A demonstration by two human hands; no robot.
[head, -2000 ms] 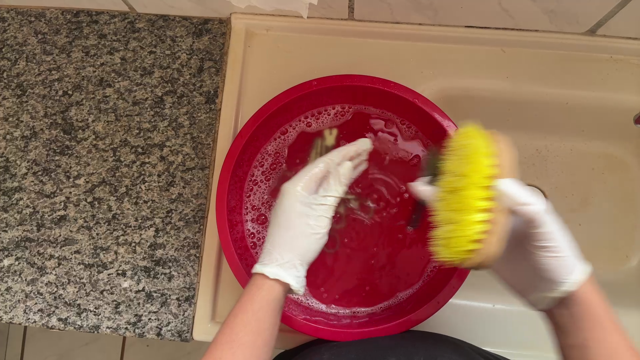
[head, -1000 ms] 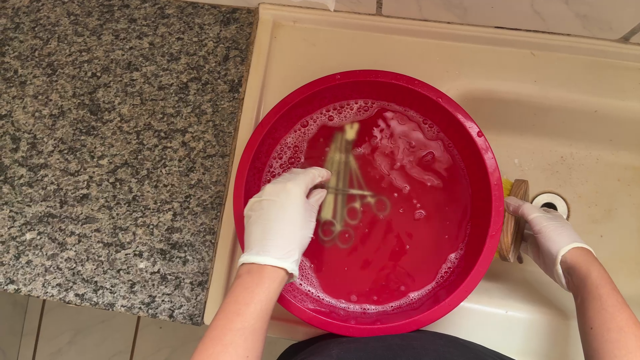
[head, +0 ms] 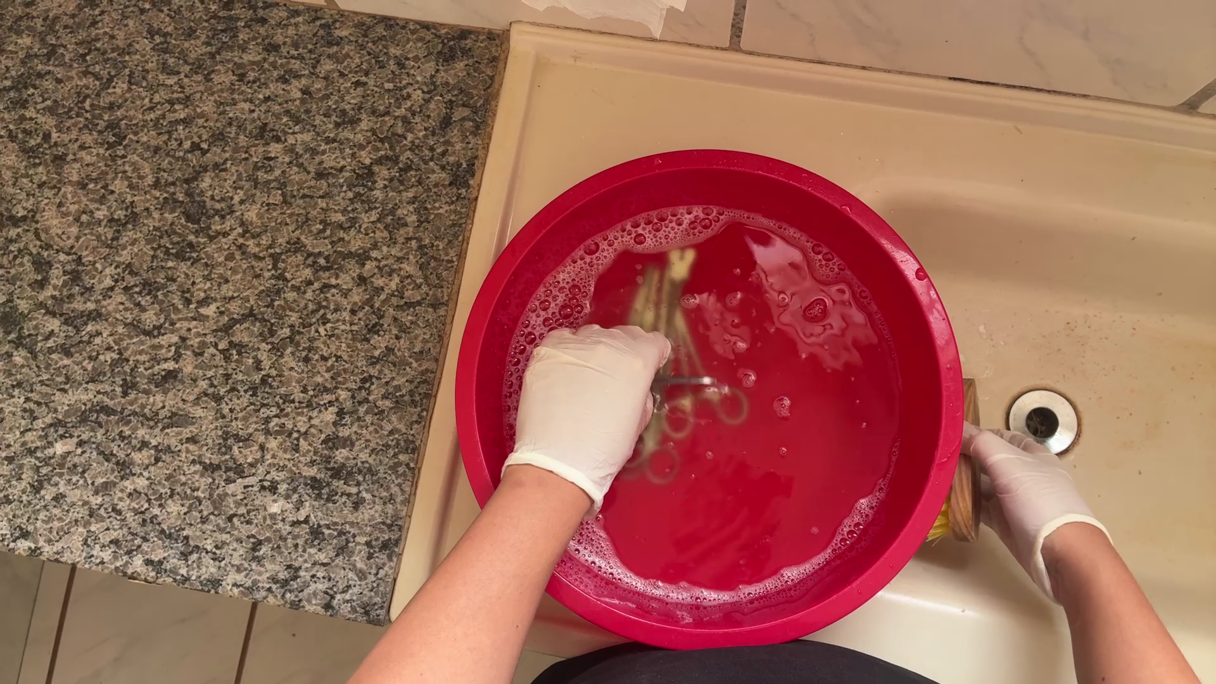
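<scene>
A round red plastic basin [head: 940, 313] holds soapy water, foam ringing its inner edge. Several ring-handled metal instruments [head: 678, 275], like scissors or clamps, lie under the water left of the middle. My left hand [head: 587, 404], in a white glove, is over the instruments with its fingers curled at the water; the fingertips are hidden, so whether they grip one is unclear. Outside the basin's right wall, my gloved right hand [head: 1031, 489] is at a wooden scrubbing brush [head: 966, 484] with yellow bristles, its fingers partly behind the wood. The brush stands on edge against the basin.
The basin rests in a cream sink [head: 1092, 237], with a metal drain [head: 1043, 421] right of it. A speckled granite countertop [head: 228, 285] borders the sink on the left. Wall tiles [head: 950, 43] run along the back.
Two seconds ago my right hand held the brush over the basin's right side; it has since moved down outside the basin. My left hand's fingers have curled lower over the instruments.
</scene>
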